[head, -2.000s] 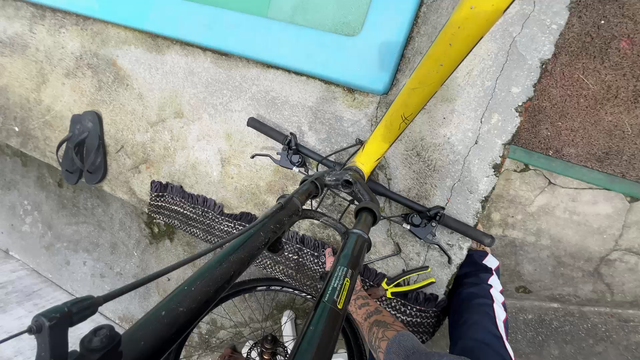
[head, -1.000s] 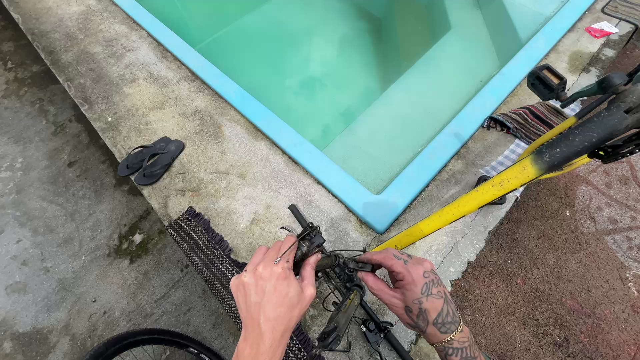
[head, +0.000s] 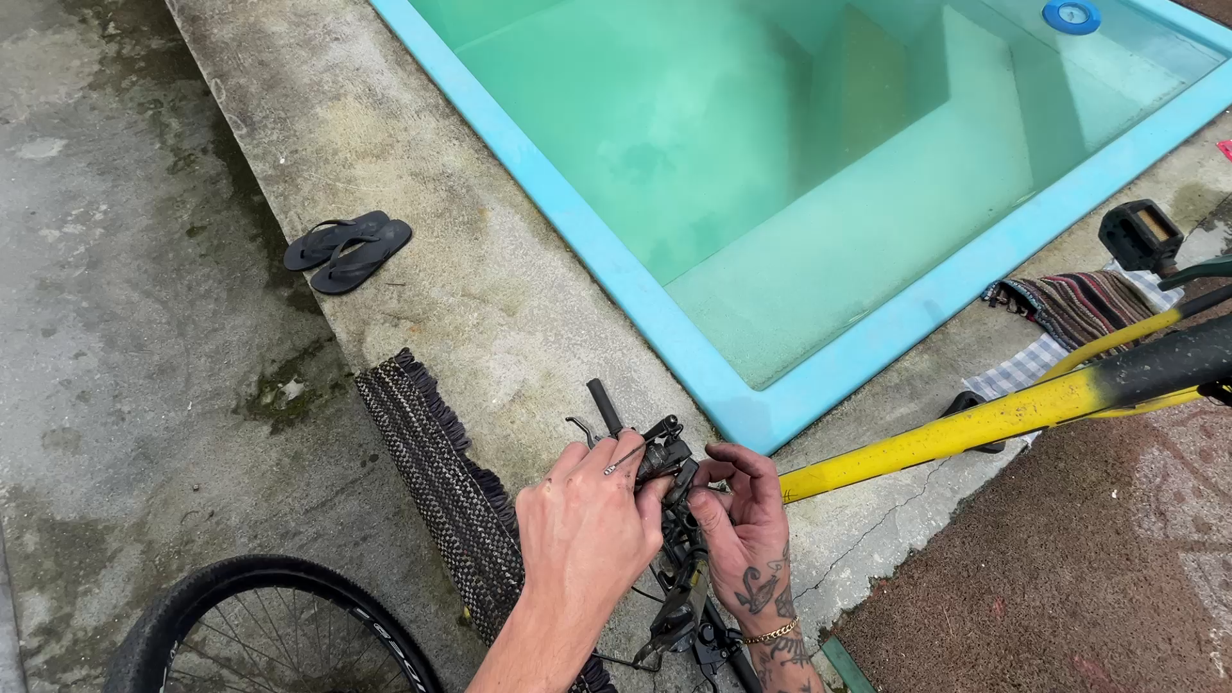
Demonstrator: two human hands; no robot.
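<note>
My left hand (head: 589, 525) grips the black clamp parts at the middle of the bicycle handlebar (head: 604, 406), and a thin cable end sticks out by its fingers. Opposite it, my tattooed right hand (head: 746, 525), with a gold bracelet at the wrist, pinches a small black part (head: 681, 478) beside the stem area. The yellow bicycle frame tube (head: 948, 430) runs from there to the right, where a black pedal (head: 1141, 237) shows. My fingers partly hide the clamp and the parts between them.
A pool with a light blue rim (head: 760, 423) lies ahead. Black flip-flops (head: 361, 255) rest on the concrete ledge, near a woven dark rug (head: 443, 491). A bicycle wheel (head: 279, 568) is at lower left. Striped and checked cloths (head: 1088, 306) lie at right.
Two seconds ago a hand was low near the handlebar grip; both hands are now at the handlebar's middle. The view has swung toward the pool. Since one second ago the hands remain close together there.
</note>
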